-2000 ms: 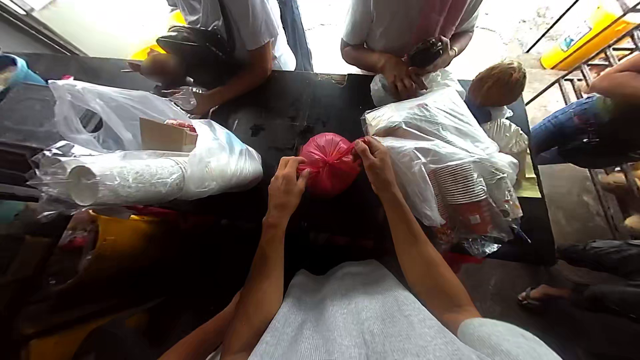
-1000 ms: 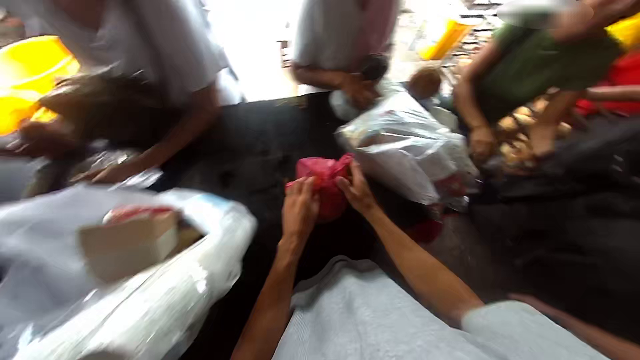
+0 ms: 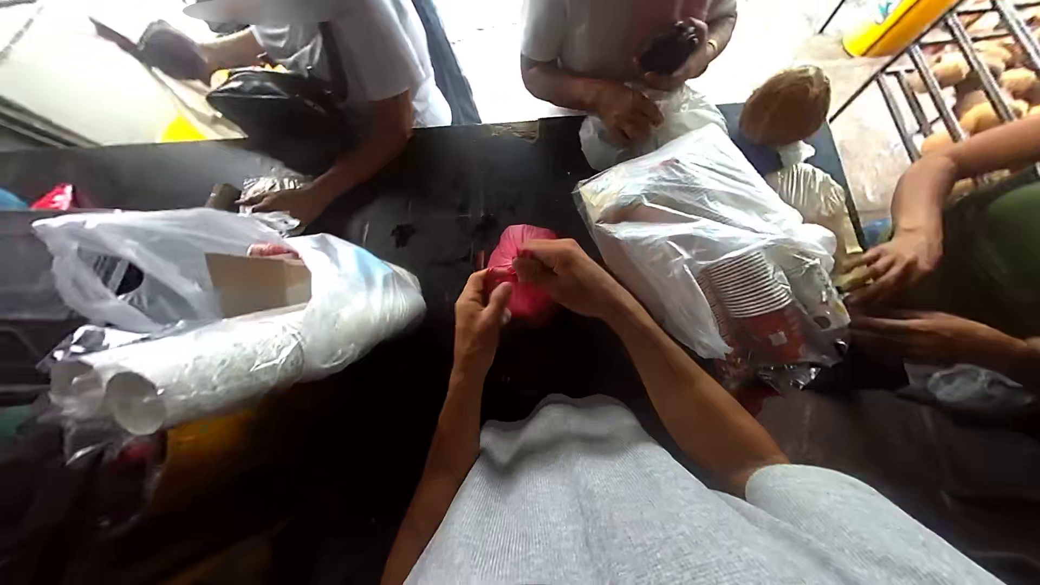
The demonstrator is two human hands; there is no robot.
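A red plastic bag (image 3: 524, 296), filled and rounded, rests on the black tabletop (image 3: 463, 175) in front of my chest. My left hand (image 3: 479, 313) grips its near left side, thumb and fingers on the gathered plastic. My right hand (image 3: 565, 272) pinches the gathered top from the right. What the bag holds is hidden. To the left lies a white plastic bag (image 3: 357, 301) with an opened cardboard box (image 3: 256, 284) and clear-wrapped stacks of cups (image 3: 187, 366). On the right, another white bag (image 3: 674, 219) stands beside stacked paper cups (image 3: 747, 284).
Across the table, one person's hand (image 3: 288, 203) rests near a small clear bag, and another person's hands (image 3: 630, 114) hold a bag and a dark object. A person's arms (image 3: 918, 236) reach in at right. A brown rounded object (image 3: 784, 106) and metal rails (image 3: 918, 89) lie beyond.
The red bag stays between my hands, which have shifted their grip on its gathered plastic. A person in green, absent two seconds ago, now stands close at the right edge. The view has swung and returned.
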